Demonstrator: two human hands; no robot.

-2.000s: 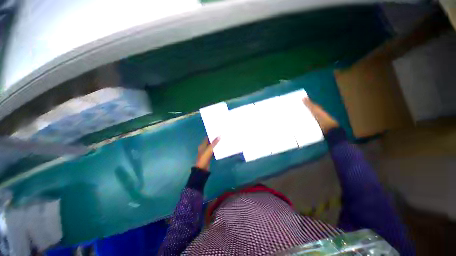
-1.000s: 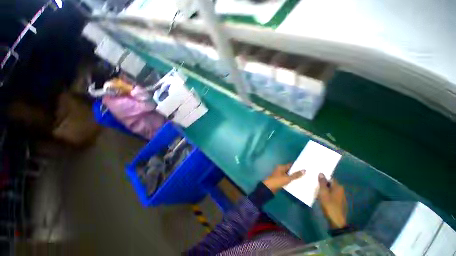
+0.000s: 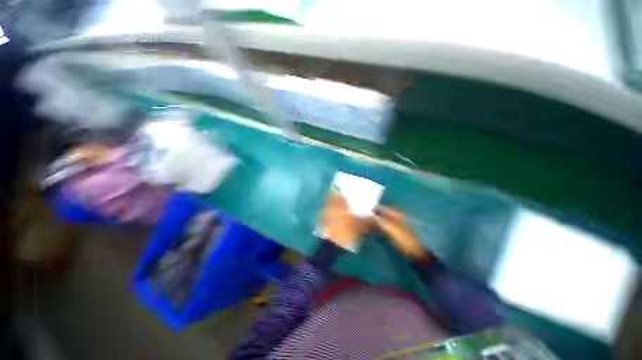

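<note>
A white retail box [image 3: 360,191] is in front of me over the green bench; the picture is blurred and its flaps cannot be made out. My left hand [image 3: 341,221] lies over the near part of the box and grips it, hiding much of it. My right hand [image 3: 398,230] is at the box's right edge, with its fingers against it; its exact grip is blurred.
White boxes [image 3: 563,274] stand on the green bench [image 3: 278,184] at right. A blue bin [image 3: 236,261] with dark bags is at lower left. A person in pink [image 3: 116,188] sits beyond, beside white boxes [image 3: 186,155]. A row of boxes [image 3: 334,105] lines the recess.
The view has turned right since a second ago, bringing the white boxes at right further in. My left hand has moved across the box and covers more of it.
</note>
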